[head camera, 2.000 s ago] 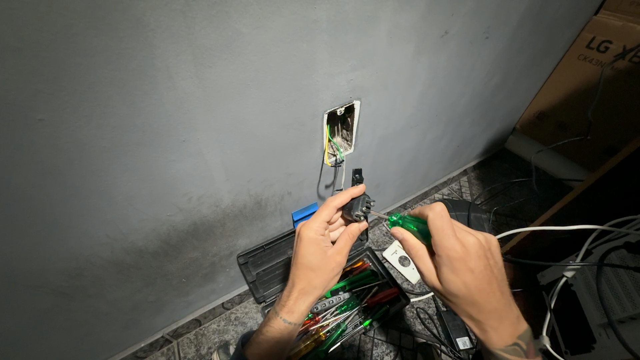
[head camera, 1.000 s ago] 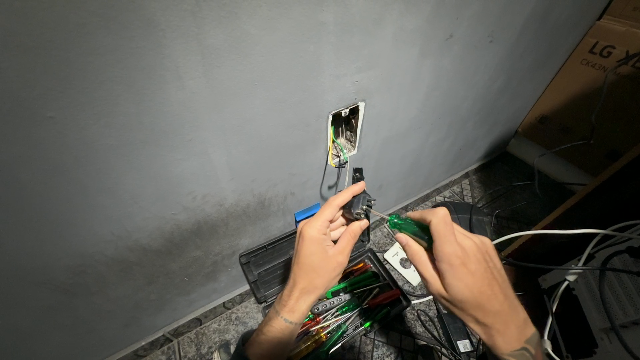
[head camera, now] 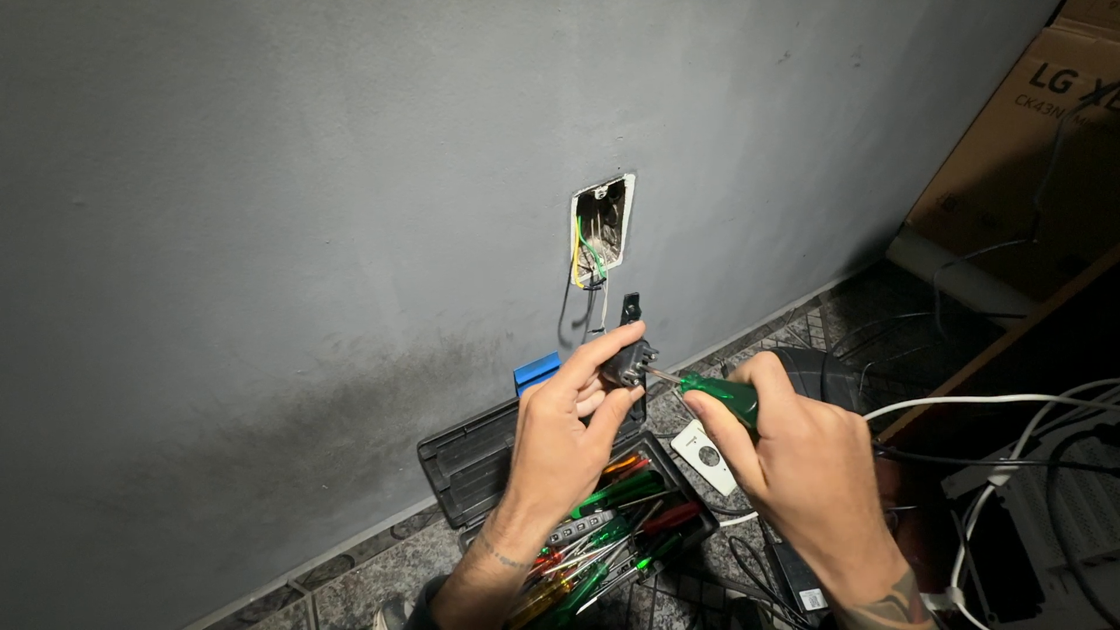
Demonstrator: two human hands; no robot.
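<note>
Between the thumb and fingers of my left hand [head camera: 573, 411] is a black outlet module [head camera: 628, 363] on a black mounting strap [head camera: 631, 308]. My right hand [head camera: 801, 446] grips the green handle of a screwdriver [head camera: 722, 395], its metal tip at the module's terminal side. Whether the tip sits in a screw cannot be told. Above my hands, an open wall box [head camera: 626, 229] with a rough white edge shows green, yellow and other wires [head camera: 579, 249]. Thin wires hang from it toward the module; their ends are partly hidden by my left hand.
Below my hands lies an open black toolbox [head camera: 700, 516] full of screwdrivers. A blue object [head camera: 536, 373] stands against the grey wall [head camera: 289, 219]. A white plate-like device [head camera: 705, 457] lies right of the toolbox. White cables [head camera: 989, 399] and a cardboard box [head camera: 989, 149] are at the right.
</note>
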